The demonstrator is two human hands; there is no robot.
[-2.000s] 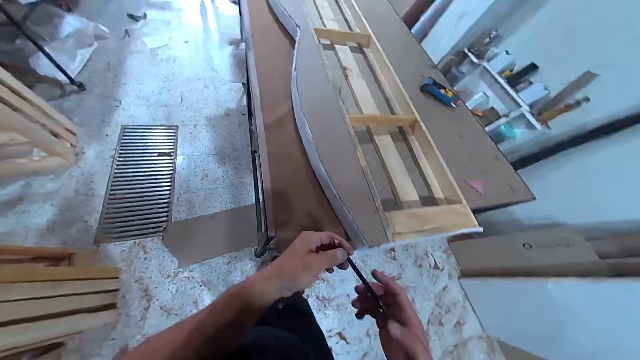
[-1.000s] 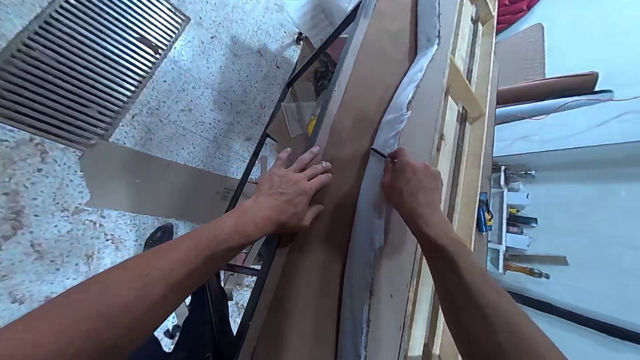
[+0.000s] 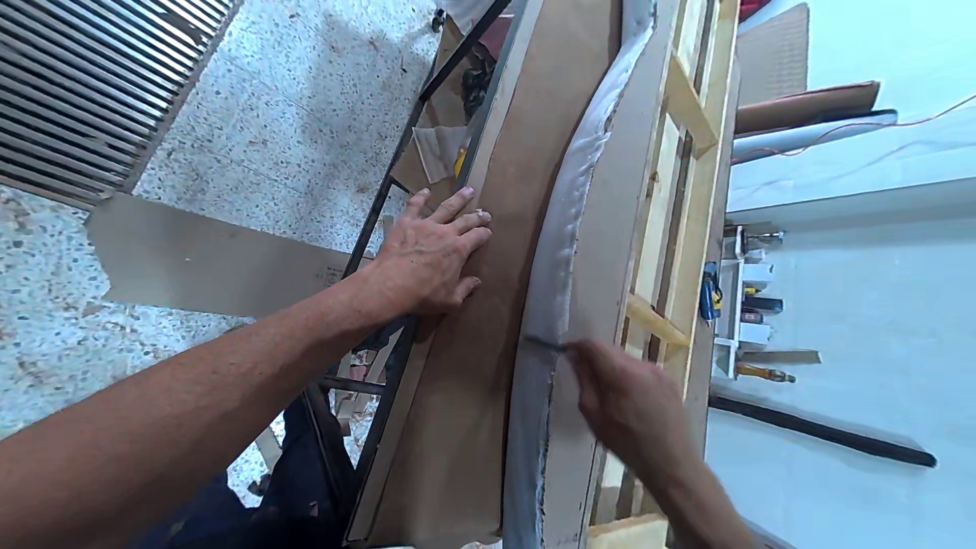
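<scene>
My left hand (image 3: pixel 435 255) rests with fingers apart on the edge of a brown board (image 3: pixel 465 381). My right hand (image 3: pixel 621 381), a little blurred, is closed on a thin dark tool (image 3: pixel 543 343), whose far end lies over a grey-white fabric strip (image 3: pixel 553 259). The strip follows the curved edge of a wooden frame (image 3: pixel 690 229) with slats and crosspieces. Staples or marks seem to run along the strip's right edge. What kind of tool it is, I cannot tell.
Below the work stands a dark metal table frame (image 3: pixel 381 187). A cardboard sheet (image 3: pixel 206 255) and a metal grate (image 3: pixel 91 84) are on the speckled floor. At the right are a blue tool (image 3: pixel 710 291), a white shelf (image 3: pixel 730 297) with small items and a black bar (image 3: pixel 823 431).
The view has swung and come closer to the frame since the oldest picture. There both hands were together at the dark tool; now my left is flat on the board and only my right holds the tool.
</scene>
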